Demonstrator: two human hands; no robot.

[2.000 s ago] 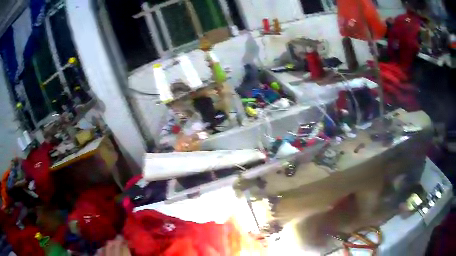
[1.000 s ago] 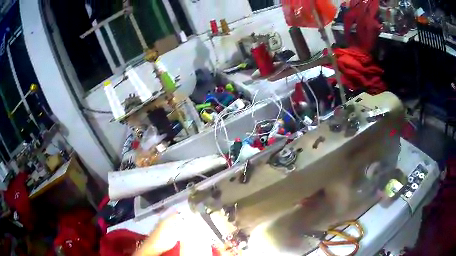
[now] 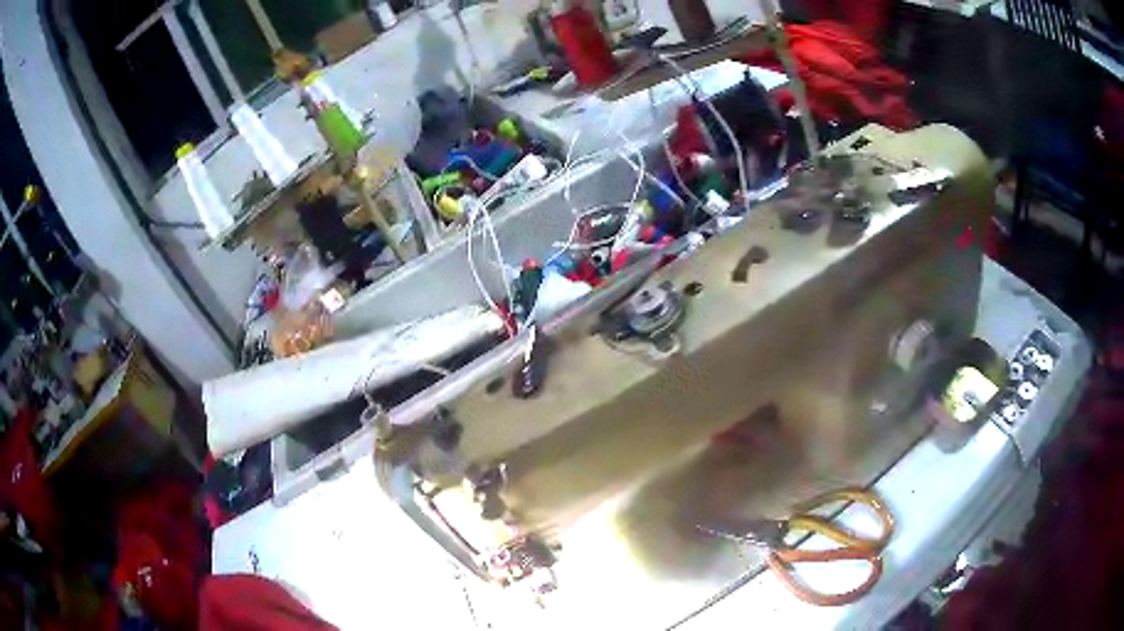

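A long beige, stained sewing machine (image 3: 690, 333) crosses the view. Its needle end (image 3: 512, 561) is at the lower middle, in lamp glare. A piece of red cloth (image 3: 253, 604) lies at the bottom edge, left of the needle end. Scissors with orange-yellow loop handles (image 3: 832, 542) lie on the white table in front of the machine, blades pointing left. Neither of my hands is in the picture.
A white roll (image 3: 333, 370) lies behind the machine. White thread cones (image 3: 203, 191) stand at the back left. Mixed spools (image 3: 592, 253) fill the trough. A control panel (image 3: 1026, 376) is at the right end. Red cloth heaps (image 3: 844, 74) are at the back right.
The view has shifted so the machine sits more fully in the picture. A hand-like shape at the needle a second ago is gone, and less red cloth shows at the needle end.
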